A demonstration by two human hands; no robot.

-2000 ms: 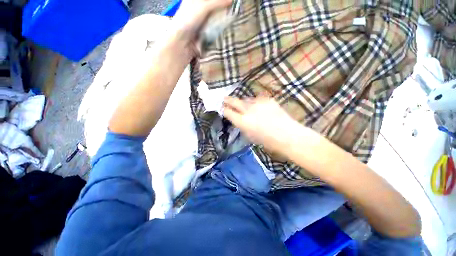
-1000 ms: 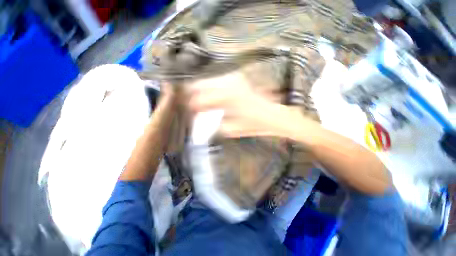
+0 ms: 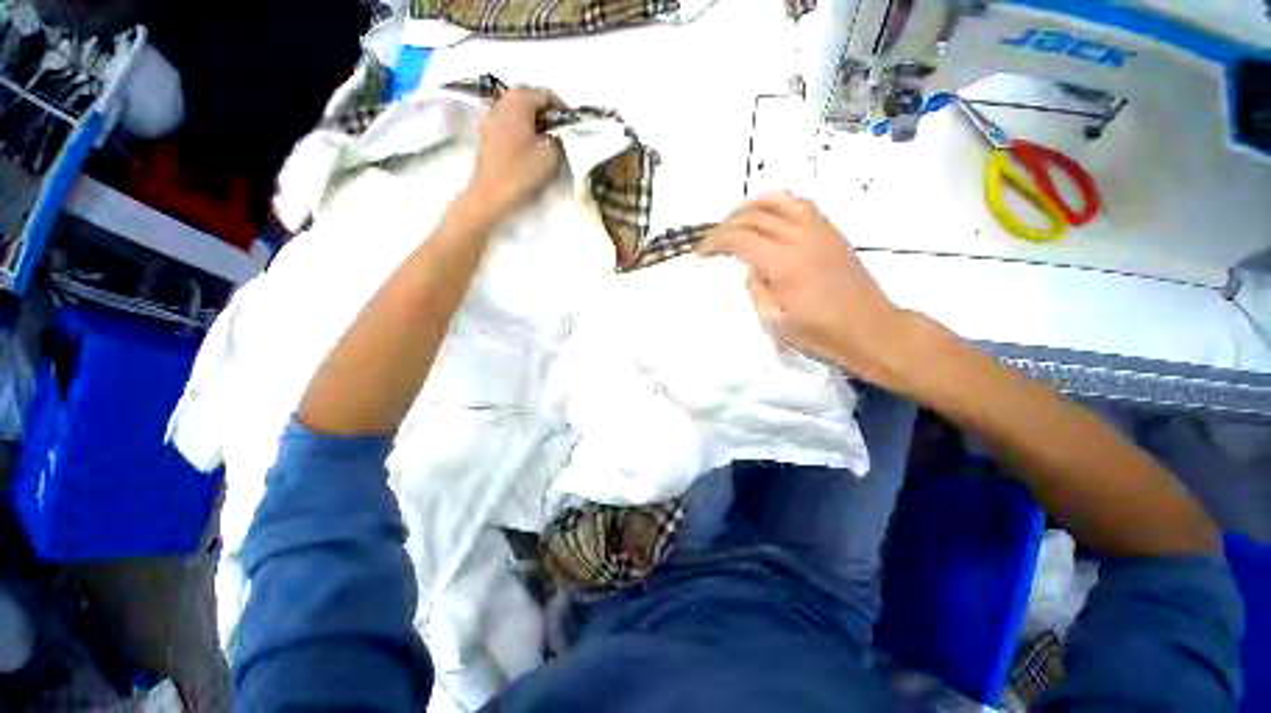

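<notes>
The white padded lining (image 3: 516, 362) spreads over the lap and the table's front edge and hangs down at the left. Tan checked shell fabric (image 3: 623, 195) shows in an opening between my hands, with a narrow checked edge along the white. My left hand (image 3: 519, 151) grips the upper left edge of the opening. My right hand (image 3: 792, 265) pinches the checked edge at the right of the opening. The fingertips of both hands partly hide the edge. Another checked part (image 3: 613, 543) shows on the lap.
The white sewing machine (image 3: 1073, 70) stands at the upper right. Scissors with red and yellow handles (image 3: 1038, 188) lie on its bed. A ruled strip (image 3: 1115, 376) runs along the table's front edge. Blue crates stand at the left (image 3: 119, 432) and lower right (image 3: 962, 578). Checked fabric (image 3: 544, 14) lies at the top.
The checked side lay uppermost before; now mostly white lining faces up. The hands have moved apart and hold the edges of an opening. The view has shifted, showing more of the machine.
</notes>
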